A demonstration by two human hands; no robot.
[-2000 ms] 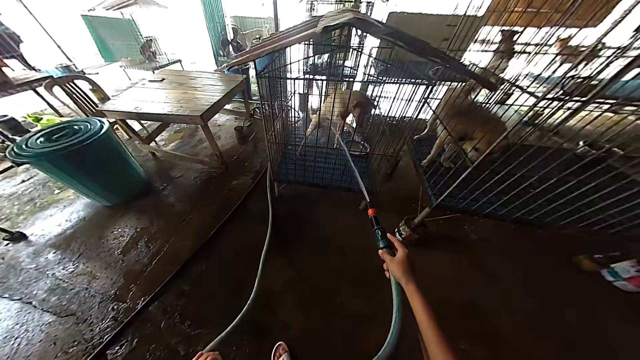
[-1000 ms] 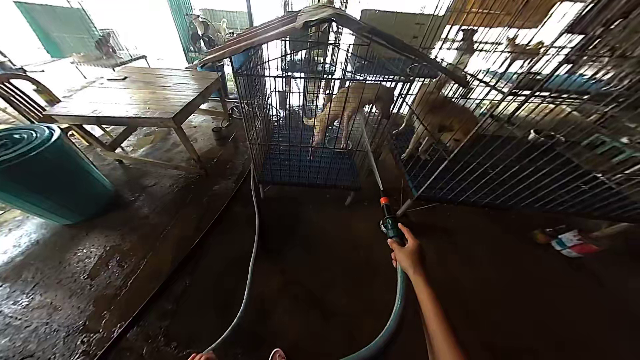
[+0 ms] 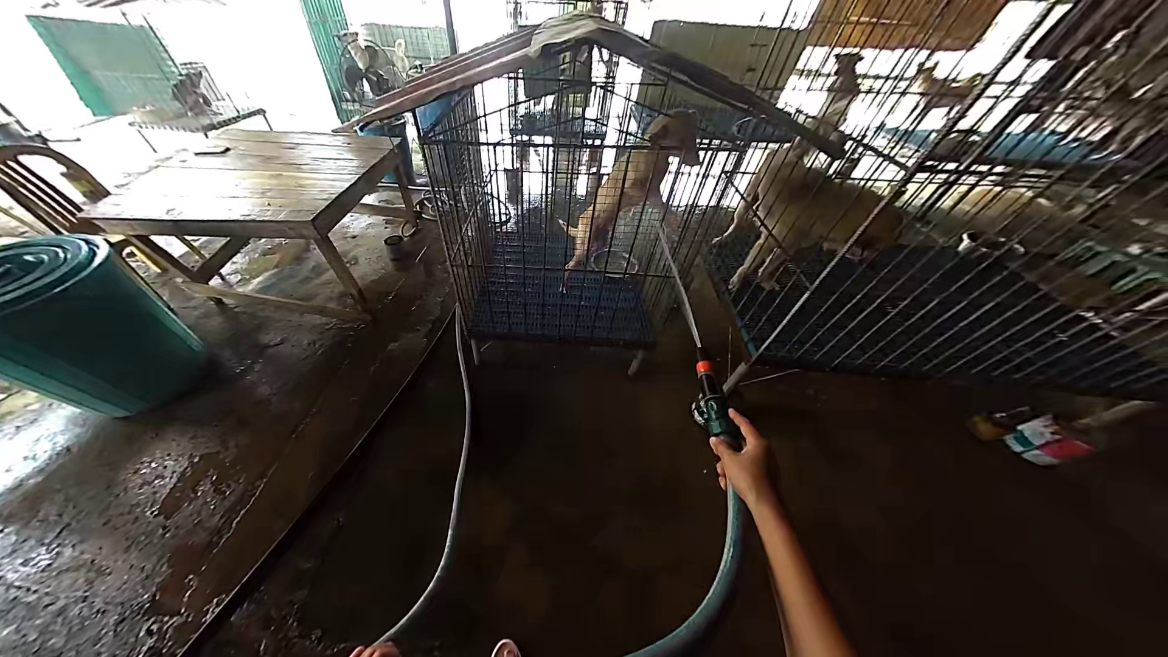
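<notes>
My right hand (image 3: 744,459) is closed around a green and black hose nozzle (image 3: 714,406) with an orange ring. From its tip a jet of water (image 3: 677,283) runs up into a wire dog cage (image 3: 557,328) with a peaked roof and a blue slatted floor. A tan dog (image 3: 625,187) stands inside that cage near a bowl (image 3: 614,263). The green garden hose (image 3: 730,557) hangs below the nozzle. Only the fingers of my left hand (image 3: 374,650) show at the bottom edge, beside the hose's paler length (image 3: 459,474); whether they grip it cannot be told.
A wooden table (image 3: 246,182) and chair stand at the left, behind a rolled green mat (image 3: 100,338). At the right is a larger barred cage (image 3: 912,319) with another tan dog (image 3: 812,205). Crumpled packaging (image 3: 1045,441) lies on the wet, dark floor (image 3: 566,511).
The dog in the roofed cage has raised its head and shifted toward the right side. The water still sprays from the nozzle in my right hand.
</notes>
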